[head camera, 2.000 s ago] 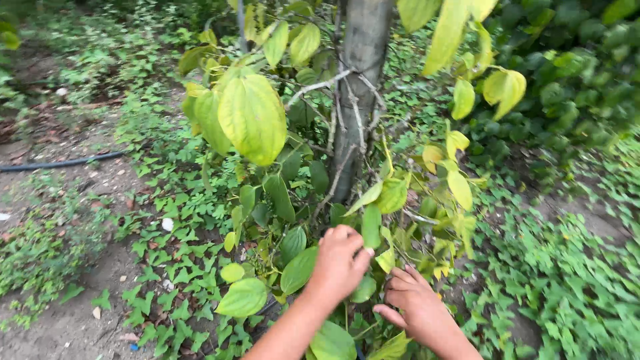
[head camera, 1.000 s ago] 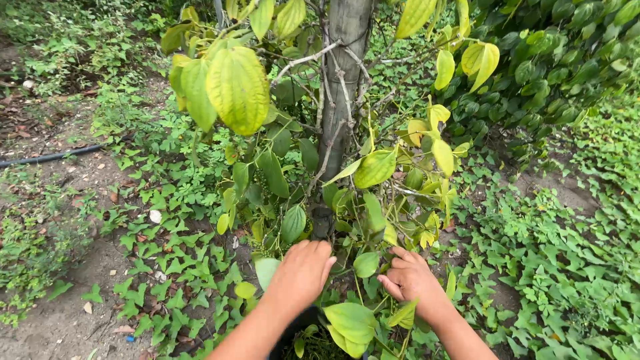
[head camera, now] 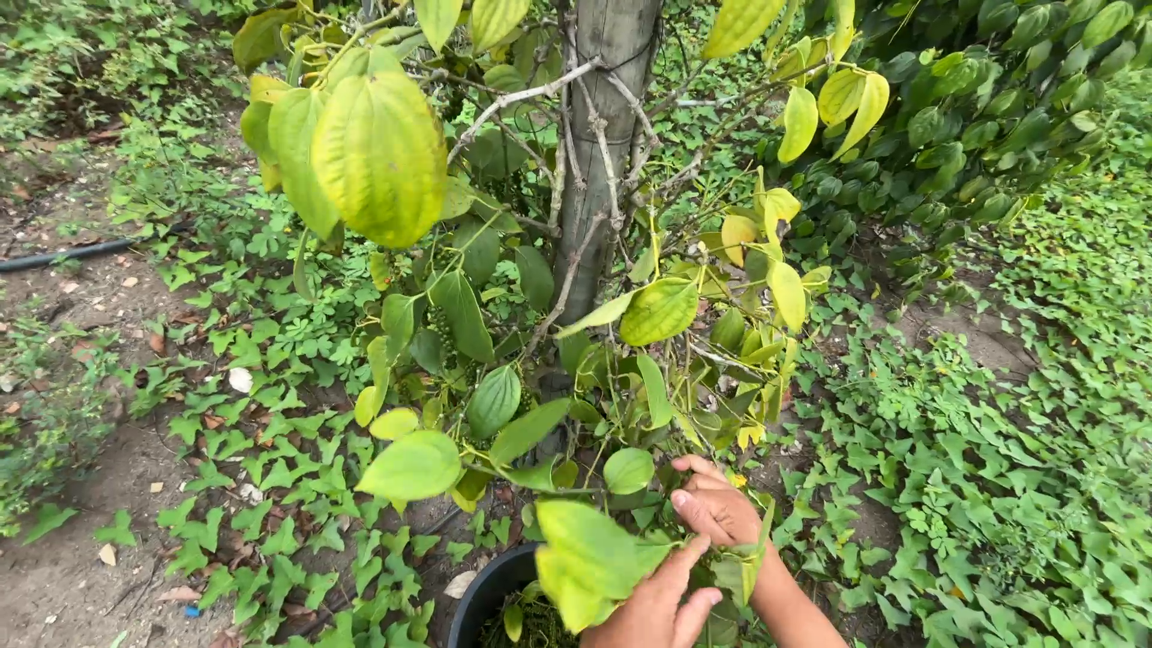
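Note:
A pepper vine with yellow-green leaves (head camera: 382,157) climbs a grey post (head camera: 598,162). Low on its right side, my right hand (head camera: 720,508) is among the leaves, fingers bent near a stem. My left hand (head camera: 661,598) is just below and left of it, partly behind a large yellow-green leaf (head camera: 585,558); its fingertips reach close to my right hand. What either hand grips is hidden. A dark bucket (head camera: 481,589) at the bottom holds green pickings (head camera: 526,621). Green berry spikes (head camera: 443,328) hang among the leaves left of the post.
A black hose (head camera: 76,255) lies on bare soil at the left. Creeping ground plants (head camera: 972,450) spread around the vine and to the right. A dense dark-green bush (head camera: 954,135) stands at the upper right. Woody bare stems (head camera: 522,94) cling around the post.
My left hand has moved right, from over the bucket area to beside my right hand. The bucket now shows more plainly at the bottom.

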